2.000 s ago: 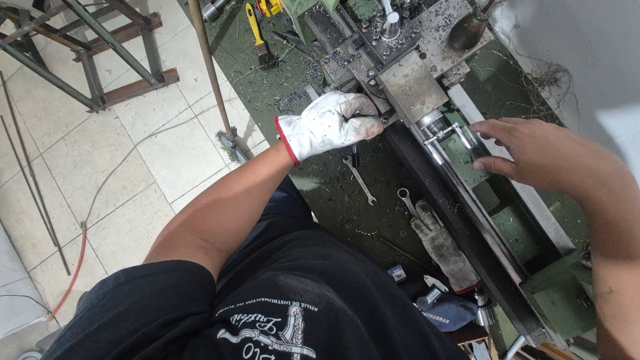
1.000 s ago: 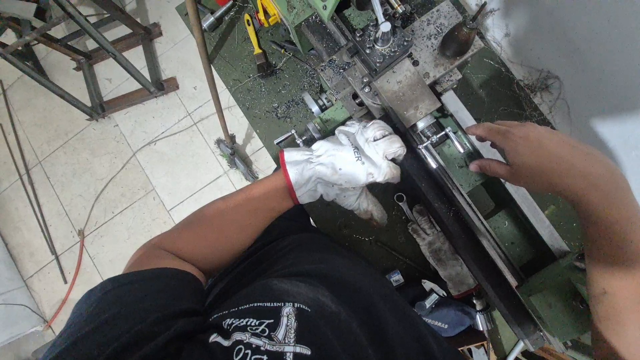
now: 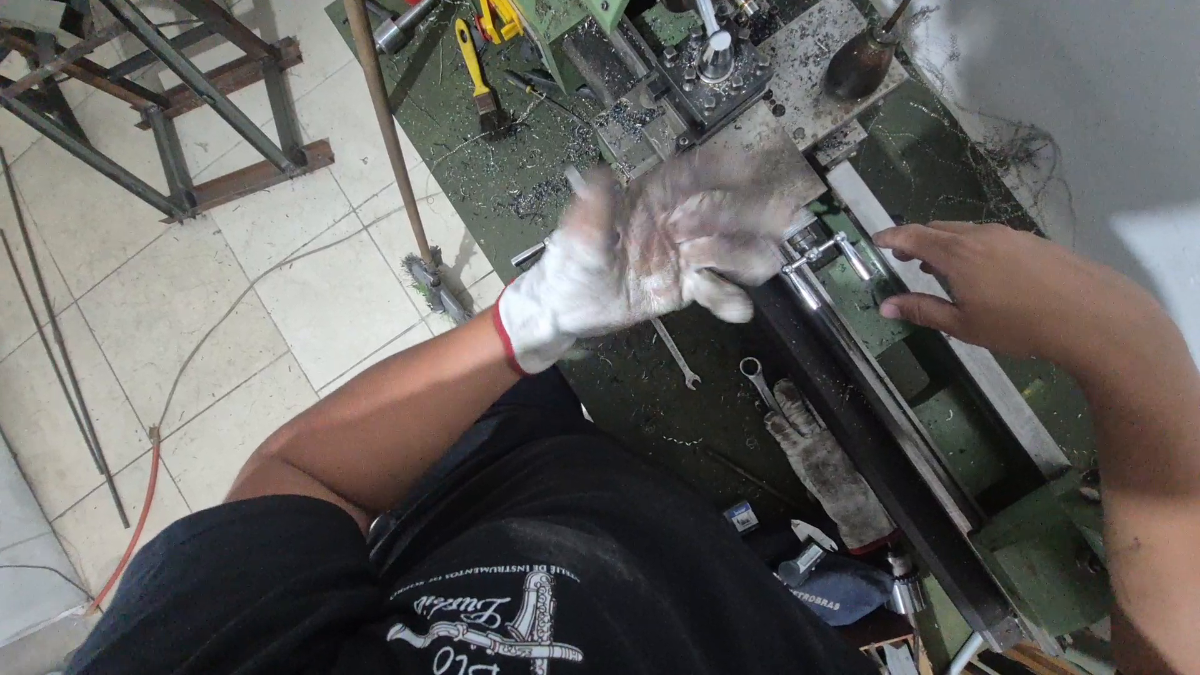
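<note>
My left hand (image 3: pixel 670 230), in a soiled white work glove with a red cuff edge, is raised over the carriage of a metal lathe. It is blurred, with fingers spread and no object visible in it. My bare right hand (image 3: pixel 975 281) is beyond the dark bed rail (image 3: pixel 844 422), its thumb and fingers apart beside a small chromed handle (image 3: pixel 855 258); a gap shows between them. Above my left hand is the tool post with its clamping lever (image 3: pixel 717 56). An open-end wrench (image 3: pixel 675 354) lies below the glove, partly hidden by it.
A second dirty glove (image 3: pixel 825 469) and a ring-end wrench (image 3: pixel 757 380) lie beside the bed. A yellow-handled brush (image 3: pixel 476 70) lies among metal chips. A dark rounded oiler (image 3: pixel 858 67) stands on the machine. A wooden-handled broom (image 3: pixel 389 131) and a steel frame (image 3: pixel 225 112) are at left.
My gloved left hand has opened from a curled pose at the carriage and now spreads over it. My right hand has stayed by the chromed handle.
</note>
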